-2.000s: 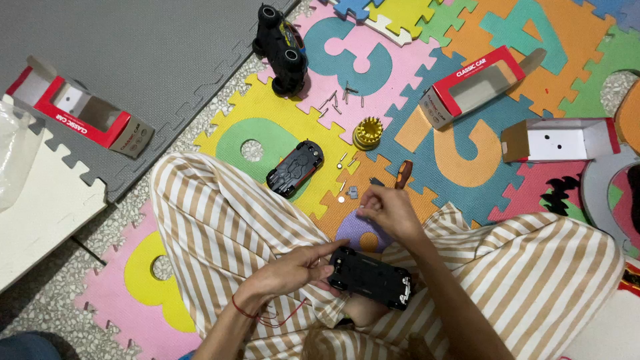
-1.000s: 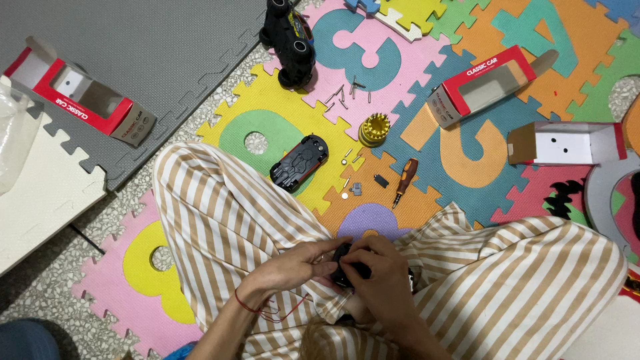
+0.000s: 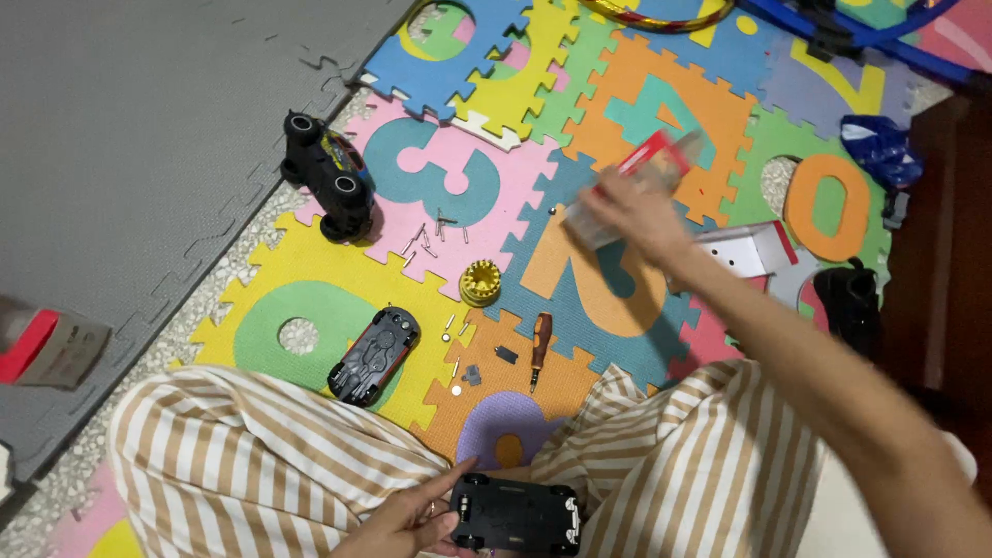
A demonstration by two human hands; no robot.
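Note:
Between the fingers of my left hand (image 3: 422, 519), near the lap, is a black toy car (image 3: 515, 515) with its underside up. My right hand (image 3: 639, 217) is stretched forward and blurred, against a red and clear toy-car box (image 3: 635, 190); whether its fingers grip the box is not plain. A brown-handled screwdriver (image 3: 541, 349) lies on the foam mat, with a small black part (image 3: 506, 355) beside it. Left of these are a grey plastic piece (image 3: 471, 376) and small metal pins. A second toy car (image 3: 374, 355) lies upside down on the yellow tile.
A yellow cog-edged cup (image 3: 480, 282) stands near several loose metal pins (image 3: 425, 240). A black big-wheeled toy car (image 3: 329, 178) lies at the grey mat's edge. Another red box (image 3: 50, 349) is at far left, and an opened white-lined box (image 3: 744, 249) at right.
My right hand has left the toy car at the lap and moved forward and right to the red box. My left hand stays at the toy car. The view has shifted.

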